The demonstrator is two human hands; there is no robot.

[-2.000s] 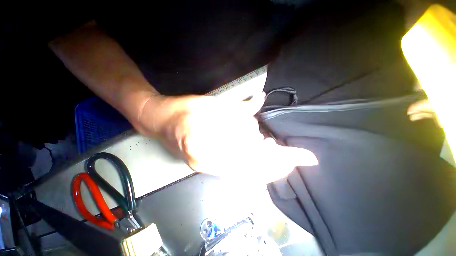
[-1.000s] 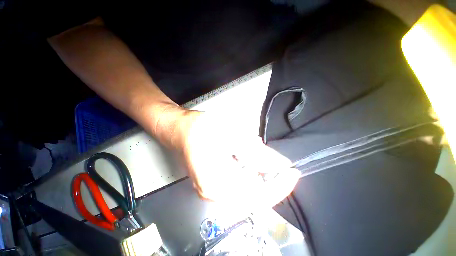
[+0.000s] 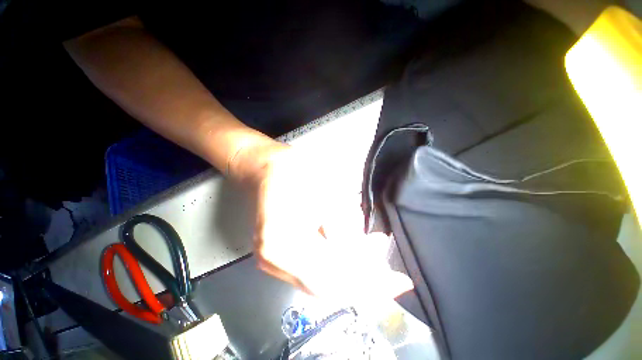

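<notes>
The dark garment piece point(image 3: 507, 260) covers the centre right, with soft folds. Thin pale edge lines run across it to the right, and a curved edge strip point(image 3: 377, 158) stands at its left side. My right hand point(image 3: 324, 225) is at the left edge of the cloth, its fingers pointing down right and touching the cloth edge. Strong glare hides its fingers, so I cannot tell whether they pinch it. My left hand is hidden behind the yellow shape; only its forearm shows at the top right. A shiny presser foot area point(image 3: 317, 327) with a blue spot lies below my right hand.
Scissors with one red and one dark handle point(image 3: 176, 260) lie at lower left, blades at a pale block point(image 3: 200, 339). A blue basket point(image 3: 141, 169) is below the table edge. A speckled strip point(image 3: 331, 116) runs along that edge. A bright yellow shape point(image 3: 609, 91) fills the right edge.
My right hand has moved down from the pale edge lines, which it touched before. The cloth there now bunches into a raised fold, and the lines sag. My left fingers have gone from sight.
</notes>
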